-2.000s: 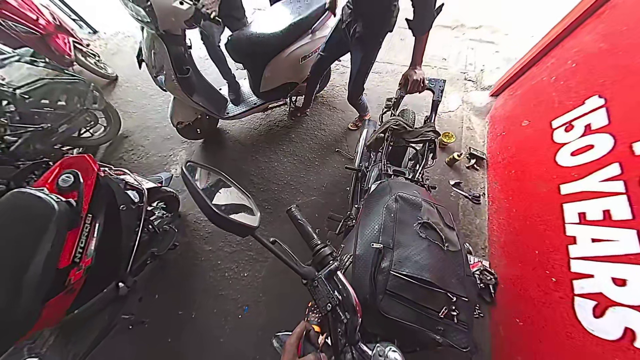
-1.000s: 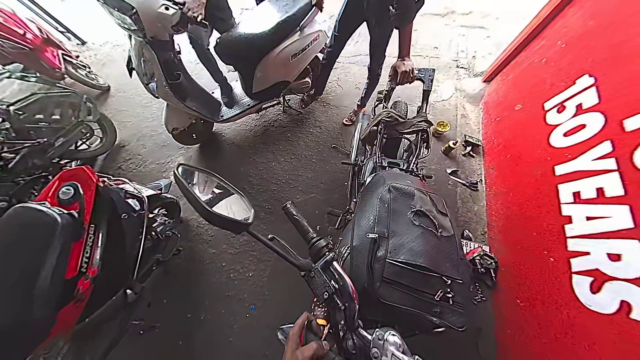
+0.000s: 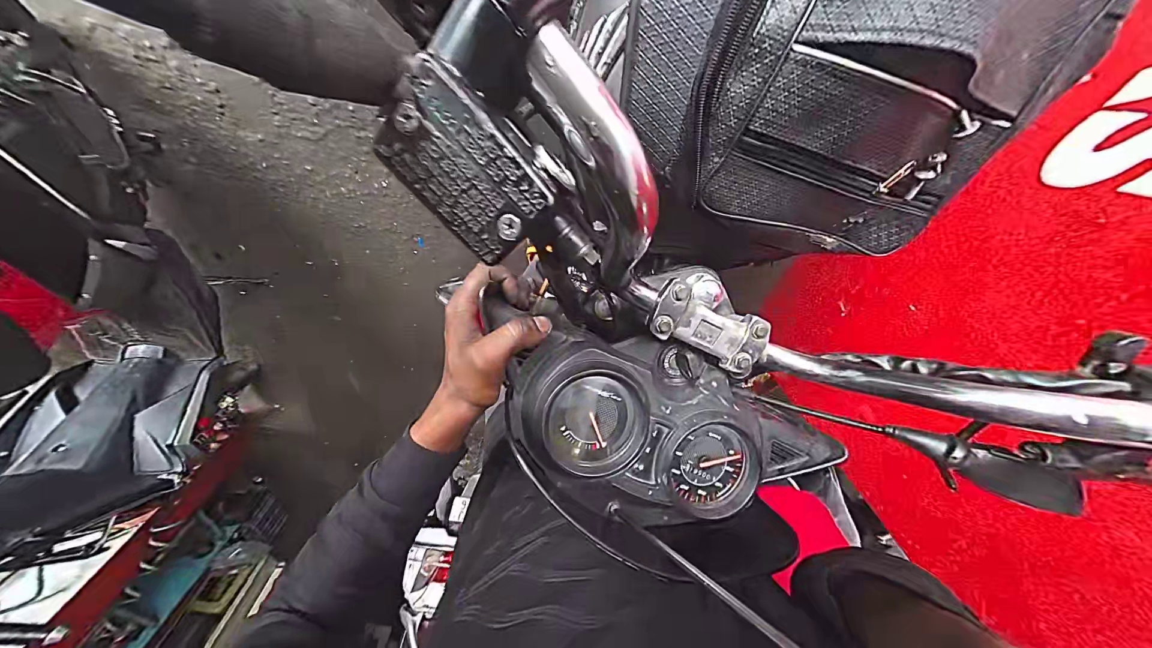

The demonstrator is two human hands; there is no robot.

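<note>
My left hand (image 3: pixel 486 346) reaches in from the lower left in a dark sleeve. Its fingers curl around the edge of the dark plastic housing beside the motorcycle's instrument cluster (image 3: pixel 594 423); the fingertips are partly hidden. Orange wires (image 3: pixel 543 286) lie just beyond the fingers. Above the hand is the black brake fluid reservoir (image 3: pixel 463 162), with two screws in its lid, on the chrome handlebar (image 3: pixel 598 135). A metal handlebar clamp (image 3: pixel 708 319) sits right of the hand, near the ignition lock (image 3: pixel 675 363). My right hand is not in view.
A black bag (image 3: pixel 837 135) rests beyond the handlebar. A red wall (image 3: pixel 1017 297) with white lettering stands at the right. Motorcycle parts (image 3: pixel 99 441) and a red-edged tray (image 3: pixel 193 481) with tools are at the left. A cable crosses the cluster.
The view has swung down and closer to the handlebar and gauges. The scooter and the other person seen before are out of view. More of my left hand shows.
</note>
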